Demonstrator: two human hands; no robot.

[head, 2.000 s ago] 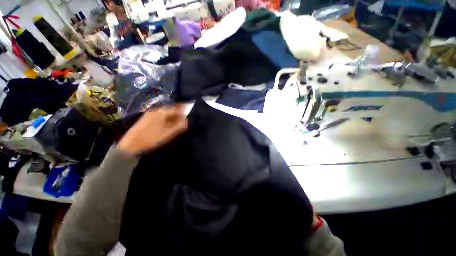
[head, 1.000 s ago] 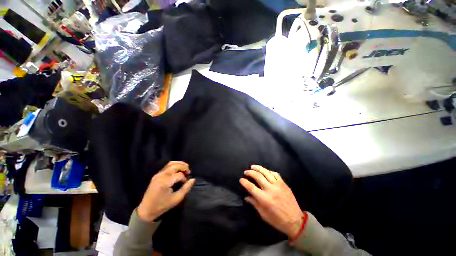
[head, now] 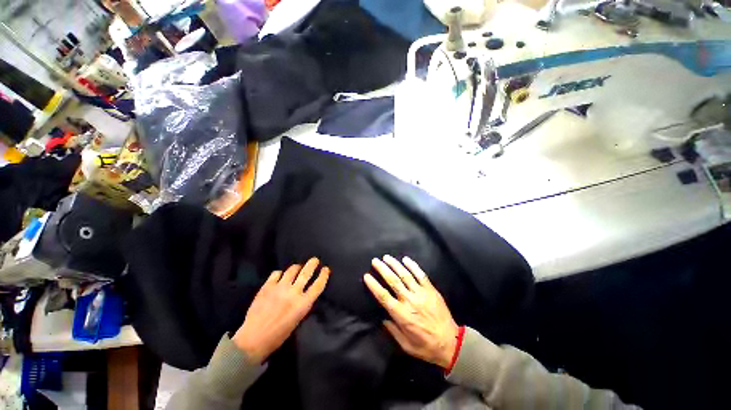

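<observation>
A large black garment panel [head: 345, 200] lies over the table's front edge and hangs toward my lap. A shinier dark grey-black piece [head: 341, 344] shows below and between my hands. My left hand [head: 284, 308] lies palm down on the cloth, fingers slightly apart. My right hand [head: 413, 308], with a red cord at the wrist, lies flat on the cloth to the right, fingers spread. Neither hand grips the cloth. The white sewing machine head [head: 577, 104] stands at the upper right; glare hides the needle area.
The white machine bed [head: 577, 228] extends right. A clear plastic bag [head: 192, 128] with dark contents lies upper left. A dark cloth pile [head: 308, 60] lies behind the garment. A black device [head: 88, 232] and a blue tray [head: 98, 314] are at the left.
From both sides of the shiny piece, my hands have flattened and spread on the cloth. Earlier my left hand was raised at the garment's upper left. The view has shifted.
</observation>
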